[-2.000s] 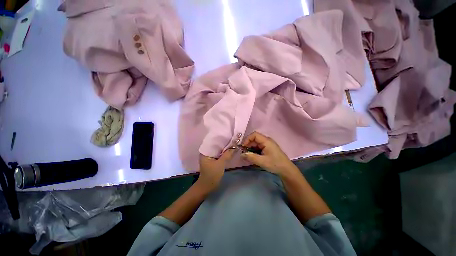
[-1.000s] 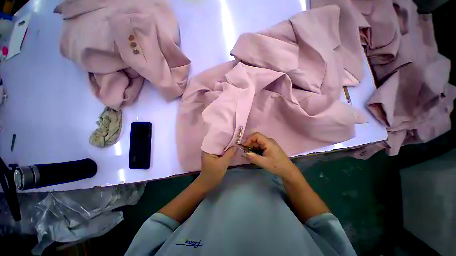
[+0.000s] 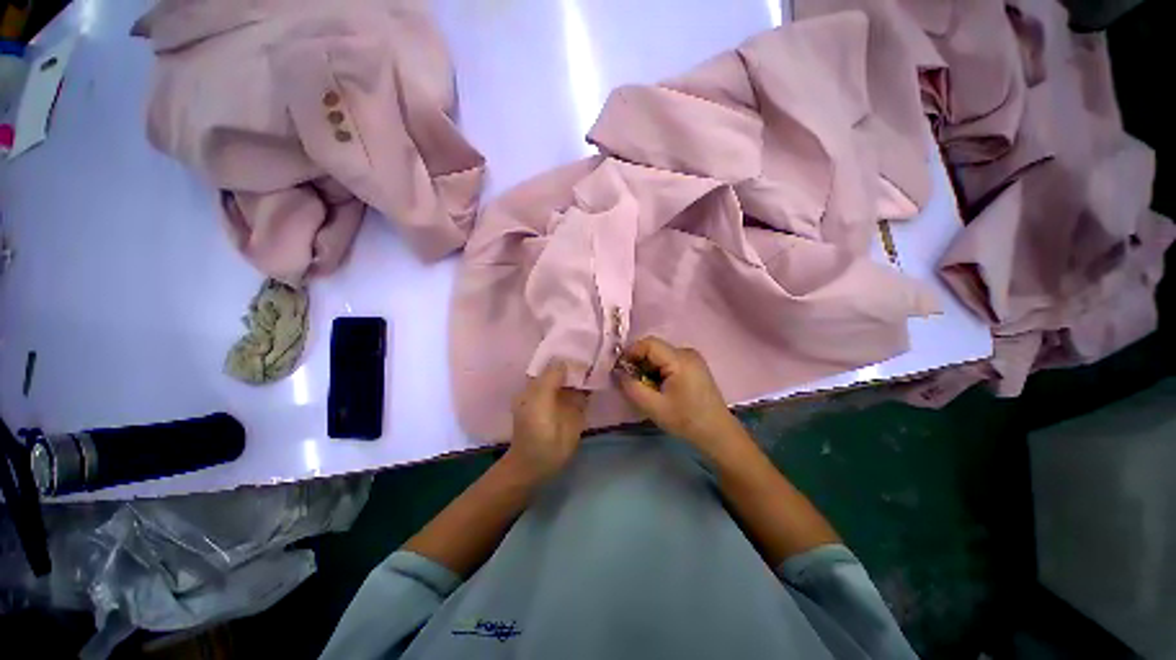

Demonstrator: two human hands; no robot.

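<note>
A dusty-pink jacket (image 3: 722, 290) lies spread and folded at the table's front edge. My left hand (image 3: 551, 419) pinches the end of its sleeve cuff (image 3: 574, 348) from the left. A row of small cuff buttons (image 3: 617, 322) shows along the cuff's right side. My right hand (image 3: 675, 393) is closed around small dark snips (image 3: 641, 371), mostly hidden in the fingers, with the tip close to the cuff edge just below the buttons. Whether the tip touches the cloth cannot be told.
Another pink jacket (image 3: 310, 116) lies crumpled at the back left. A beige cloth bundle (image 3: 270, 333), a black phone (image 3: 357, 378) and a black bottle (image 3: 142, 454) are on the left. A jacket pile (image 3: 1058, 194) hangs at the right edge. Clear plastic (image 3: 194, 548) lies below the table's left side.
My left hand has shifted slightly down and left from the right hand, and the cuff end now shows more between them. The right hand and snips have turned a little and moved up.
</note>
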